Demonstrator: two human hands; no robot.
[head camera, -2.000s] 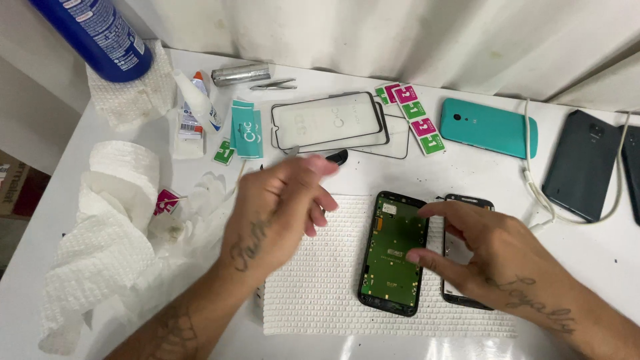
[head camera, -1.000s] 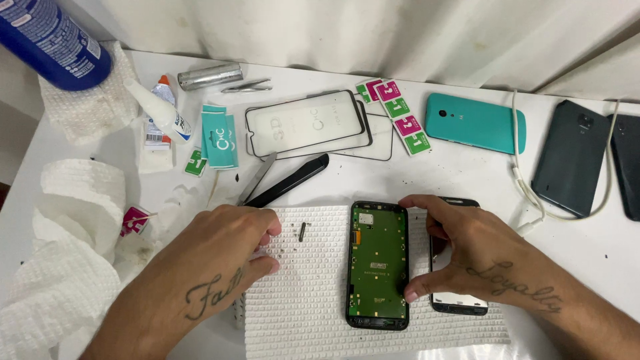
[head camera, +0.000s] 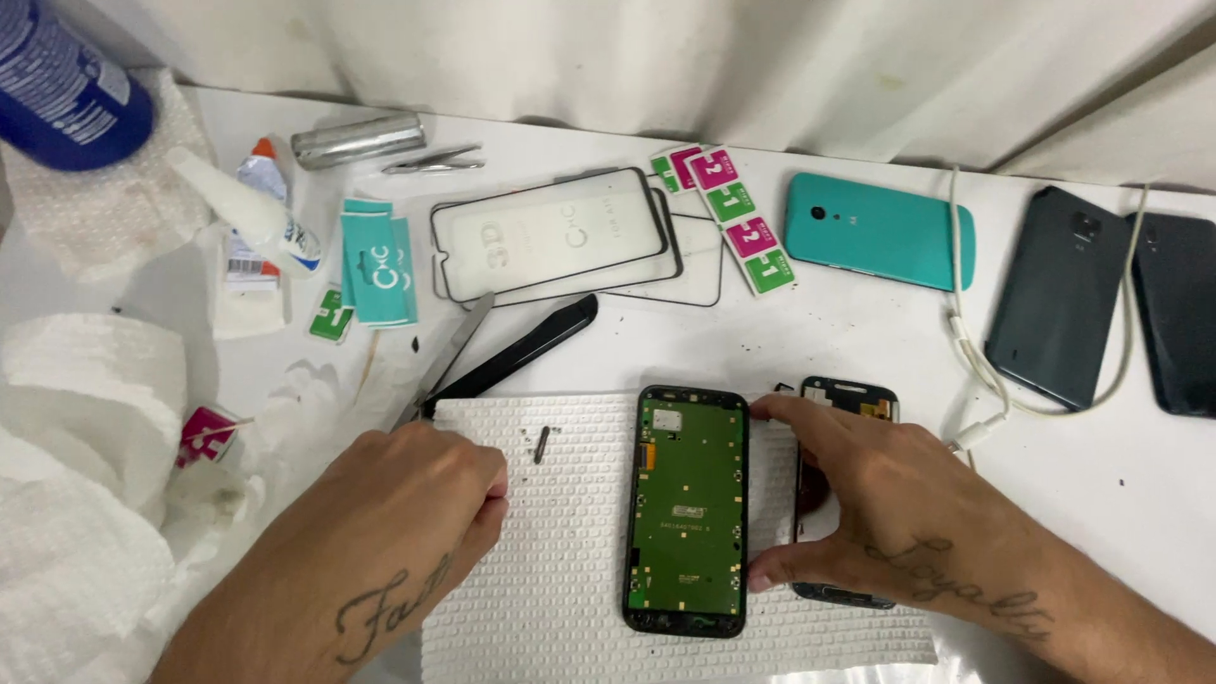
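An opened phone frame with a green circuit board lies on a textured white paper towel. My right hand touches its right edge with thumb and a finger. Partly under that hand is a phone display assembly. My left hand rests at the towel's left side, fingers curled; whether anything is inside is hidden. Small screws and a small dark metal part lie to its right. Just beyond the hand is an unfolded knife with a black handle.
Glass screen protectors, wipe packets, a teal phone back, dark phones and a white cable lie behind. Glue bottles, tweezers, a blue can and crumpled paper stand left.
My left hand has moved away from over the knife, down to the towel's left side, and its fingers have curled in. My right hand stays by the phone frame.
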